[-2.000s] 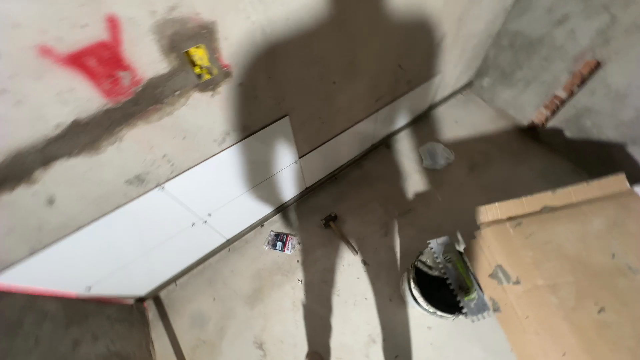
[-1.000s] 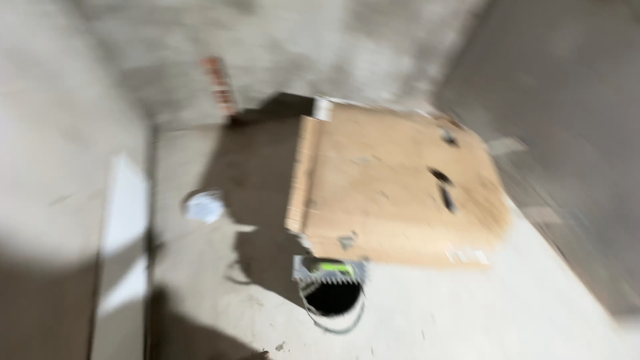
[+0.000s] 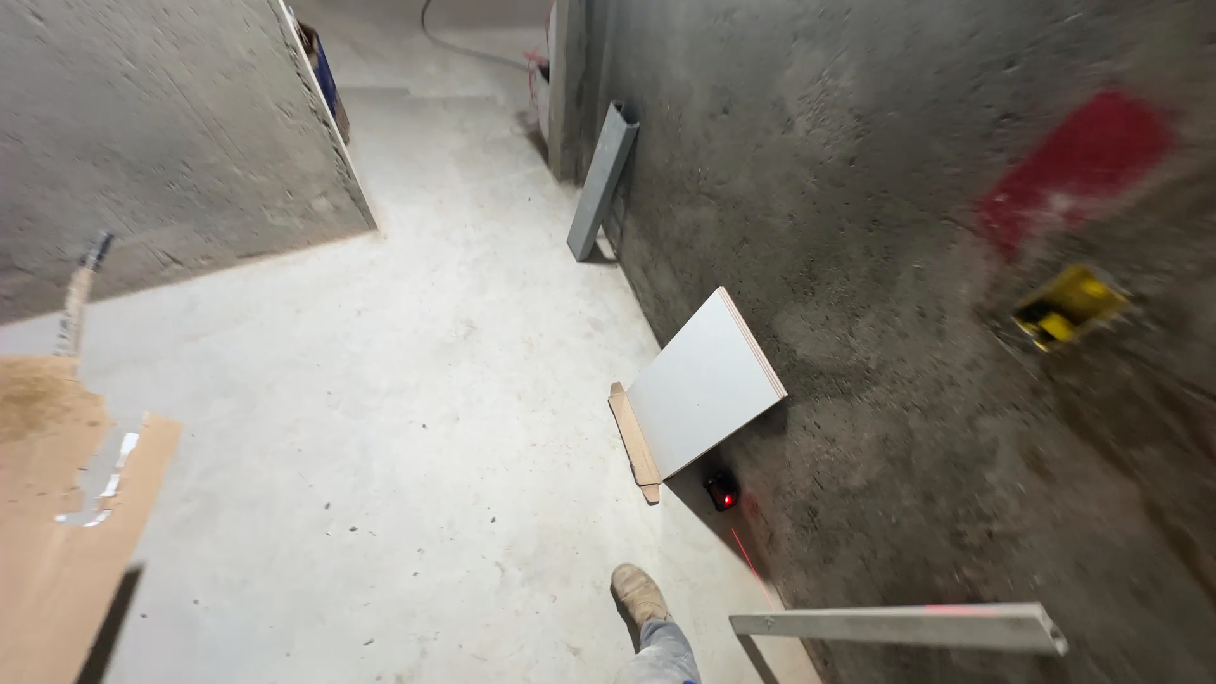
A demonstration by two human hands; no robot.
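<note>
Neither my left hand nor my right hand is in the head view. White tiles (image 3: 708, 385) lean in a stack against the rough wall, their lower edge by a folded cardboard strip (image 3: 634, 443) on the floor. A small black laser level (image 3: 721, 490) glows red beside them and casts a red line along the floor. At the lower right a metal straightedge bar (image 3: 893, 625) leans on the wall. My shoe (image 3: 639, 594) is on the floor at the bottom centre.
A grey rectangular metal profile (image 3: 602, 185) leans on the wall further off. Flattened cardboard (image 3: 57, 532) lies at the left, near a thin stick-like piece (image 3: 76, 304). A yellow electrical box (image 3: 1069, 306) is set in the right wall under red paint. A concrete wall end (image 3: 332, 180) borders the passage.
The view has swung far round; the bucket, the notched trowel and the row of white wall tiles seen earlier are out of view. The tile stack and laser level now show.
</note>
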